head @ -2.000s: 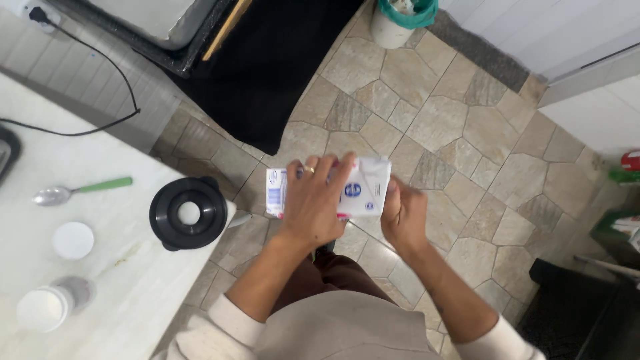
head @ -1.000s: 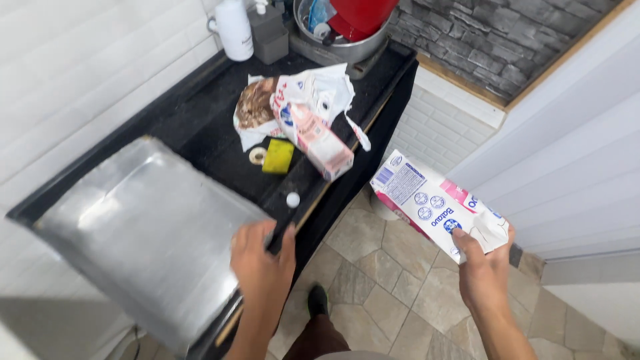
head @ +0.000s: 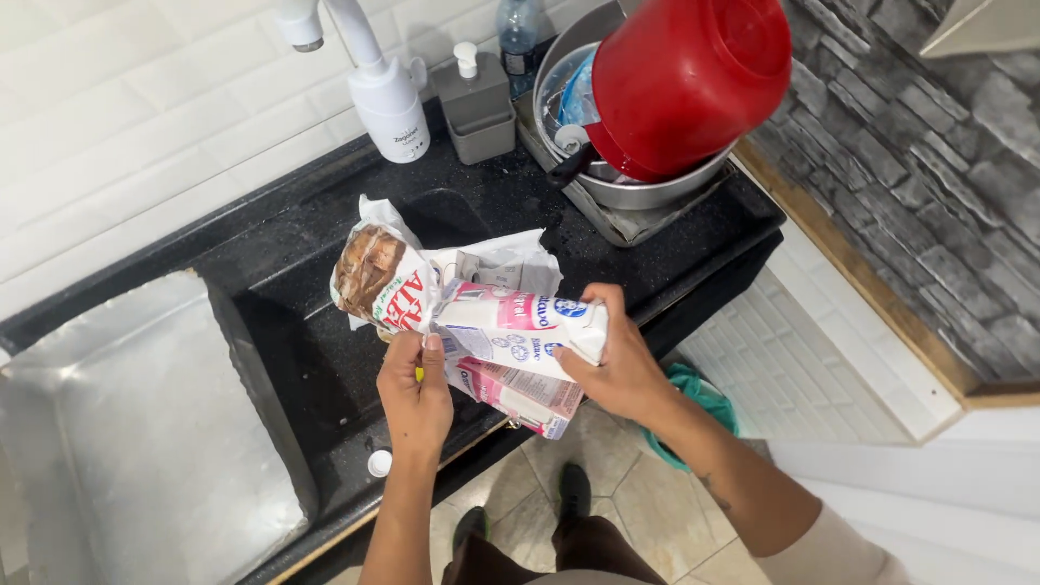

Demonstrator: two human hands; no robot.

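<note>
My right hand (head: 621, 366) grips one end of a white and pink carton (head: 520, 329), held above the black stone counter. Beside the carton's other end, my left hand (head: 416, 386) pinches the edge of a crumpled plastic packet (head: 382, 276) printed with a brown picture and red letters. Beneath the held carton lies a second pink and white carton (head: 528, 398), tilted over the counter's front edge. More crumpled white packaging (head: 528, 256) lies behind them. A bit of something yellow shows behind my left fingers.
A large metal baking pan (head: 171, 422) stands at left. A white cap (head: 379, 463) lies near the front edge. Behind are a white tap (head: 390, 114), a grey soap dispenser (head: 474, 106) and a metal basin (head: 650, 193) holding a red container (head: 691, 81). A green-lined bin (head: 699, 410) stands below.
The carton in my right hand has come over the counter, above the other carton. My left hand has gone from beside the pan to the packet. The view has swung from the floor to the counter.
</note>
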